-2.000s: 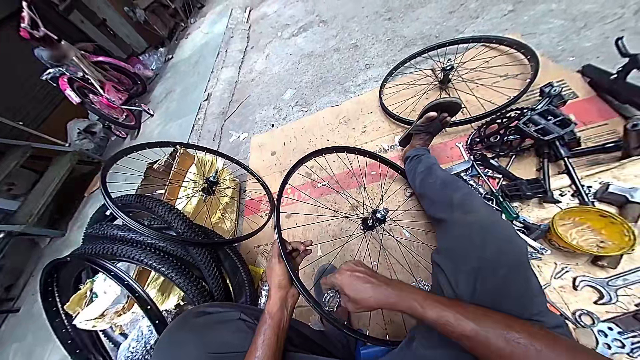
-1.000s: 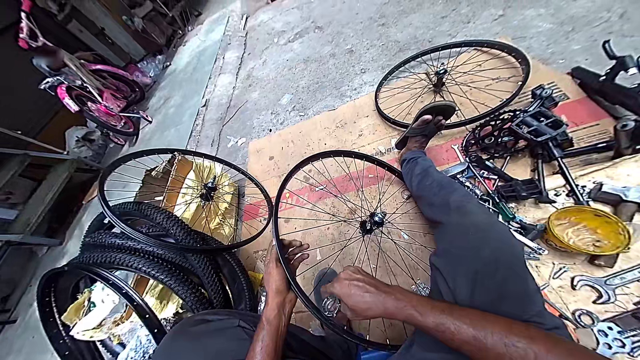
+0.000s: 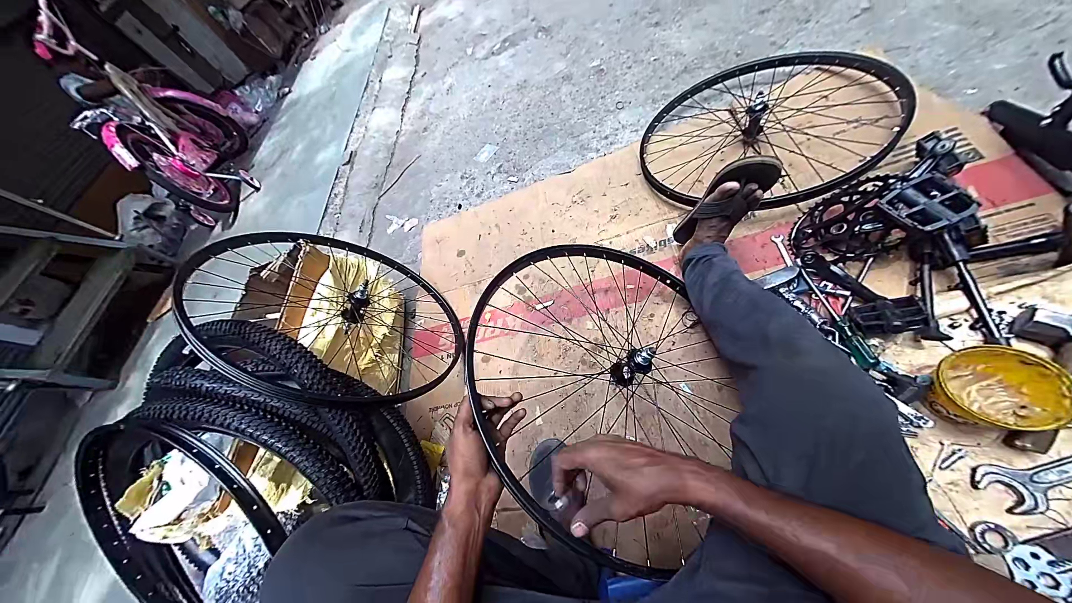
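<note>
A spoked bicycle wheel without a tire (image 3: 471, 352) stands tilted between my legs, its hub (image 3: 634, 367) to the right of my hands. My left hand (image 3: 486, 435) grips the left side of its black rim, fingers reaching in among the spokes. Over the lower spokes, near the rim, is my right hand (image 3: 615, 486), fingers curled; a small shiny item seems to be at its fingertips, too blurred to name. A sandal (image 3: 548, 469) shows behind the spokes.
Another bare wheel (image 3: 459, 335) leans over stacked knobby tires (image 3: 368, 452) at left. A third wheel (image 3: 909, 109) lies beyond my foot on cardboard (image 3: 519, 209). Cranksets and pedals (image 3: 930, 205), a yellow tub of grease (image 3: 942, 389) and wrenches (image 3: 1026, 486) are at right.
My right hand's fingers have shifted and spread somewhat near the lower rim. My left hand stays on the rim, and the wheel stands about as before.
</note>
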